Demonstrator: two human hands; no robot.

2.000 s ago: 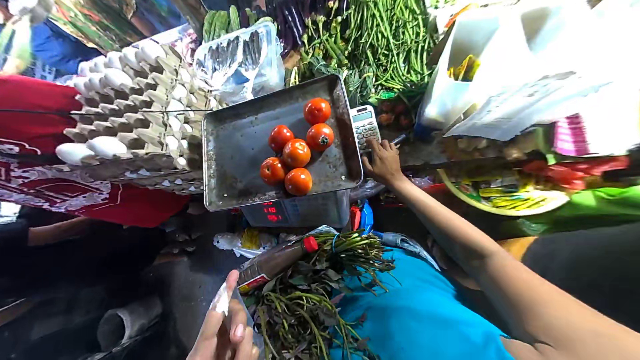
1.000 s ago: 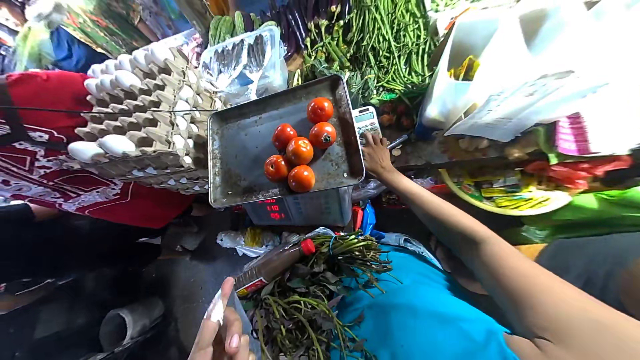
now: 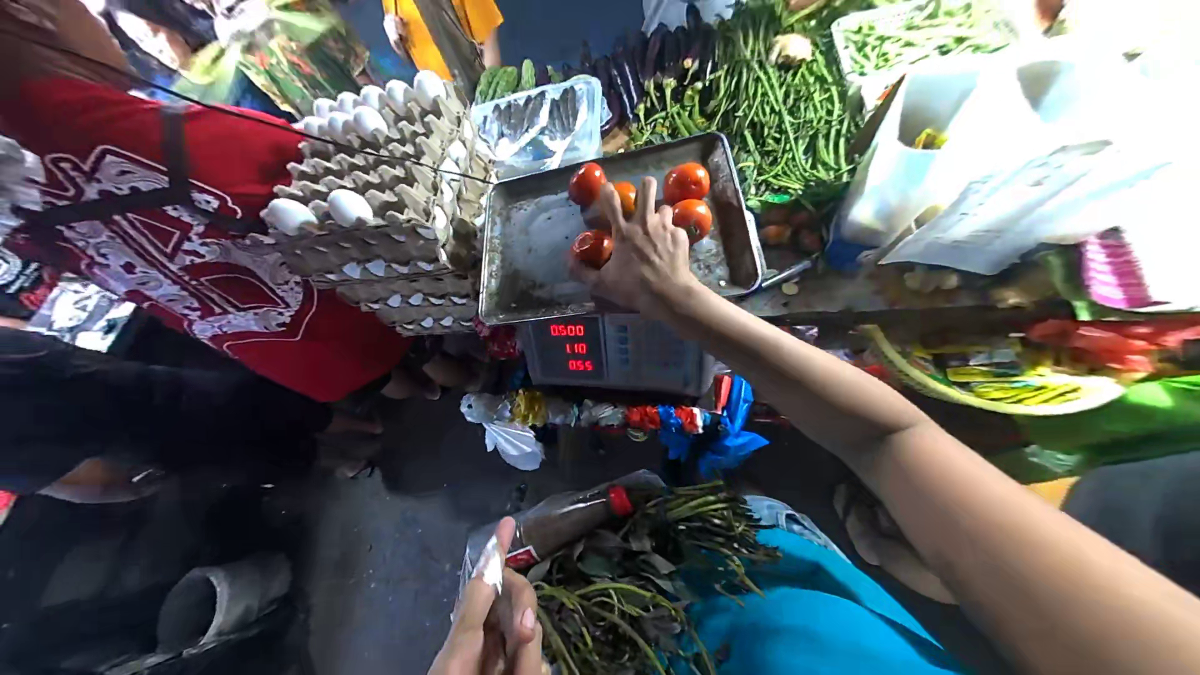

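Note:
A metal tray (image 3: pixel 539 248) rests on a digital scale (image 3: pixel 614 354) with a lit red display. My right hand (image 3: pixel 645 246) reaches over the tray with fingers spread among the tomatoes (image 3: pixel 687 183); the near fingers touch or hover by one tomato (image 3: pixel 592 248), and the palm's underside is hidden. My left hand (image 3: pixel 497 609), low in the view, has a bit of white material between its fingers. Beside it lie a bottle with a red cap (image 3: pixel 572 520), in clear plastic, and a bundle of leafy greens (image 3: pixel 619 591); whether the hand holds the plastic is unclear.
Stacked egg trays (image 3: pixel 375 225) stand left of the tray, near a person in a red shirt (image 3: pixel 216 281). Behind are a clear plastic container (image 3: pixel 539 122), eggplants and green beans (image 3: pixel 797 122). White plastic bags (image 3: pixel 891 187) and a yellow-rimmed basket (image 3: pixel 994 403) are at right.
My right hand has moved left from the calculator to the tomatoes in the tray. The tomatoes' arrangement has changed. The calculator no longer shows where it lay. The view has shifted.

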